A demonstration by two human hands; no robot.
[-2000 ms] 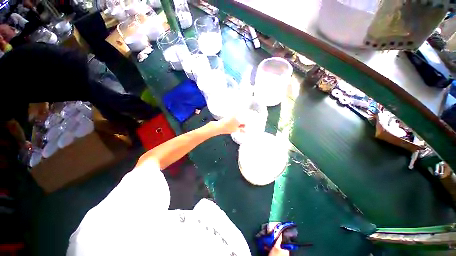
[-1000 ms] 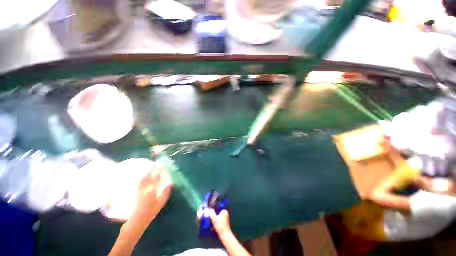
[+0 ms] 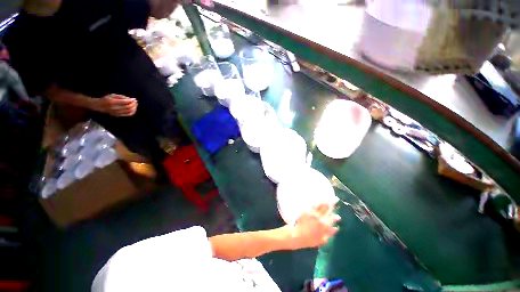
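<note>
A row of clear housings with white ends, washed out by glare, runs along the green bench. My left hand is at the near side of the nearest white housing and overlaps its edge; glare hides whether it grips or only touches. Another housing is just behind it. One white housing stands apart to the right of the row. A bunched blue cloth shows at the bottom edge, cut off. My right hand cannot be made out there.
A spread blue cloth lies left of the row. A red stool and a carton of housings are on the floor. A person in dark clothes stands at left. A green-framed shelf overhangs the bench, with small parts beneath.
The view swung right, then back left. Since the first frame, my left hand has moved nearer, from behind the nearest housing to its near side. The person at left now stands more upright.
</note>
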